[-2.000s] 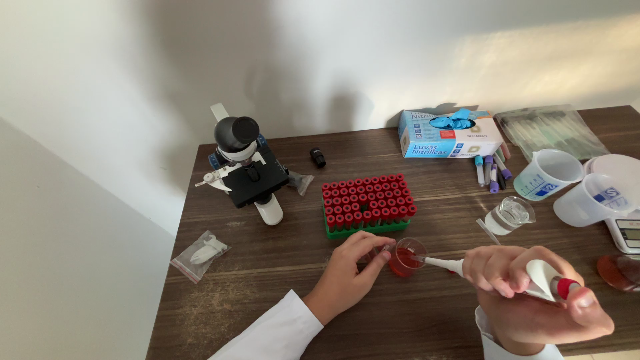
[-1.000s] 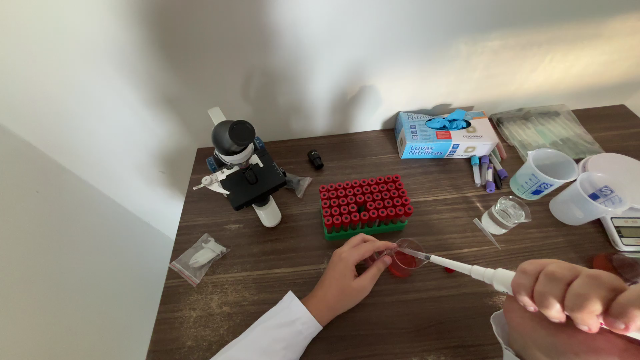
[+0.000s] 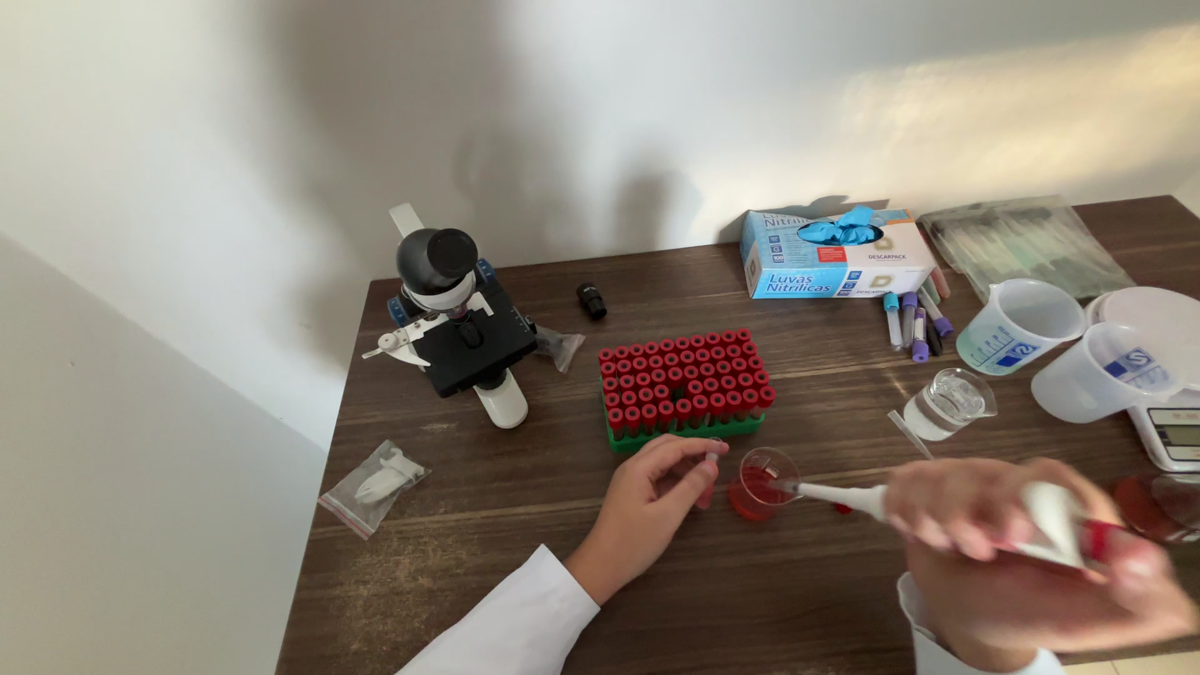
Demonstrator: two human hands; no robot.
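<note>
My left hand (image 3: 656, 502) pinches a small clear tube (image 3: 713, 450) upright between thumb and fingers, just in front of a green rack (image 3: 689, 433) filled with red-capped tubes (image 3: 689, 380). Right beside those fingertips stands a small glass beaker (image 3: 767, 478) with red liquid in it. My right hand (image 3: 1031, 553), partly blurred, is closed around a white pipette (image 3: 848, 497), held nearly level. The pipette's tip reaches into the beaker's mouth from the right. Behind the pipette's shaft, a small red thing (image 3: 844, 508) lies on the table, partly hidden.
A microscope (image 3: 469, 328), a black eyepiece (image 3: 592, 301) and a bag with white parts (image 3: 377, 483) are at left. Behind and right are a nitrile glove box (image 3: 834, 258), several loose tubes (image 3: 919, 323), a beaker of clear liquid (image 3: 947, 405), plastic beakers (image 3: 1017, 328) and a scale (image 3: 1172, 431).
My right hand moved right with the pipette between the earlier frames, and is now back to the left, with the tip at the beaker. My left hand stays near the beaker.
</note>
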